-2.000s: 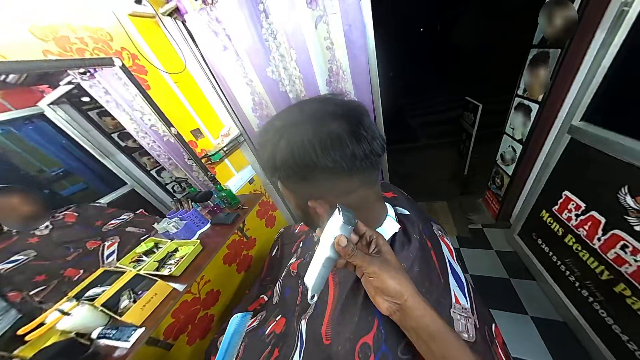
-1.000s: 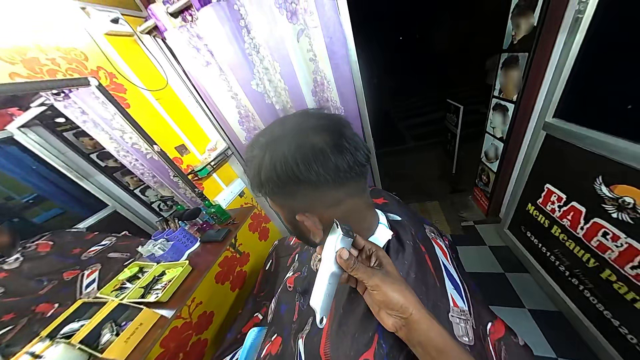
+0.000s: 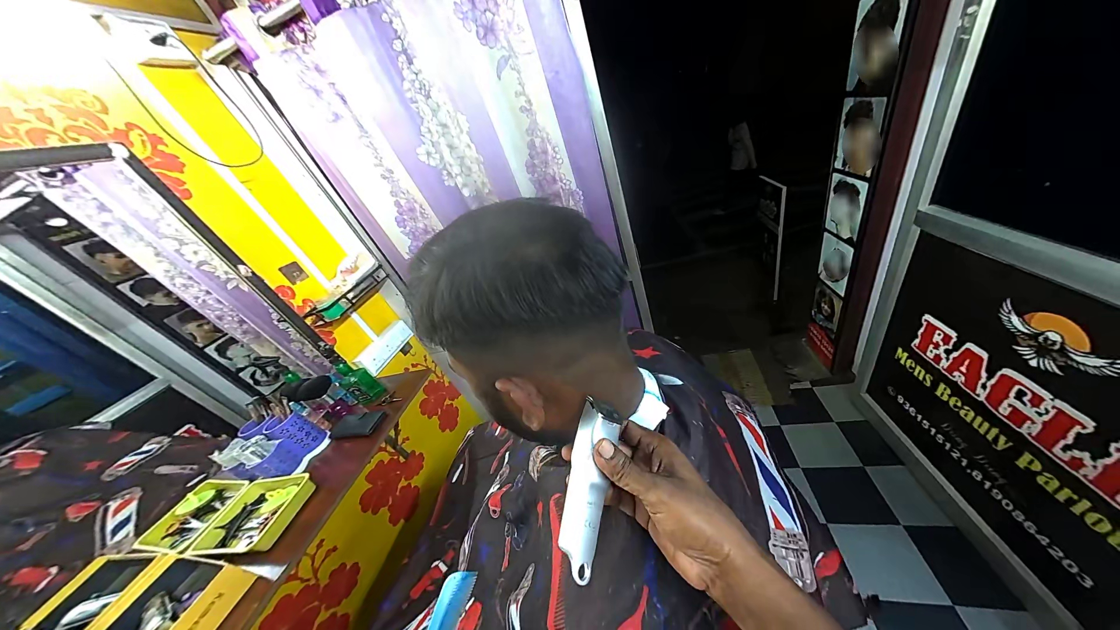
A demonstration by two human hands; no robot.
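Note:
My right hand (image 3: 669,499) holds a white hair clipper (image 3: 588,494), its blade end up against the lower back of a seated person's head (image 3: 521,306), behind the ear. The dark hair is long on top and cut short at the sides and nape. A white neck strip (image 3: 650,401) lies at the collar of a dark barber's cape (image 3: 700,420) printed with red and blue barber motifs. A light blue comb (image 3: 452,601) shows at the bottom edge, left of the clipper; what holds it is out of frame. My left hand is not visible.
On the wooden counter (image 3: 363,468) at left stand a yellow-green tray (image 3: 255,549) of clips, a yellow box (image 3: 214,604) of tools, a purple basket (image 3: 284,451) and bottles (image 3: 359,382). A mirror (image 3: 210,232) rises behind them. A checkered floor (image 3: 875,525) lies at right, beside a glass door.
The clipper in my right hand has gone from a slant to a more upright angle at the nape. The view has shifted slightly. The seated person stays in place.

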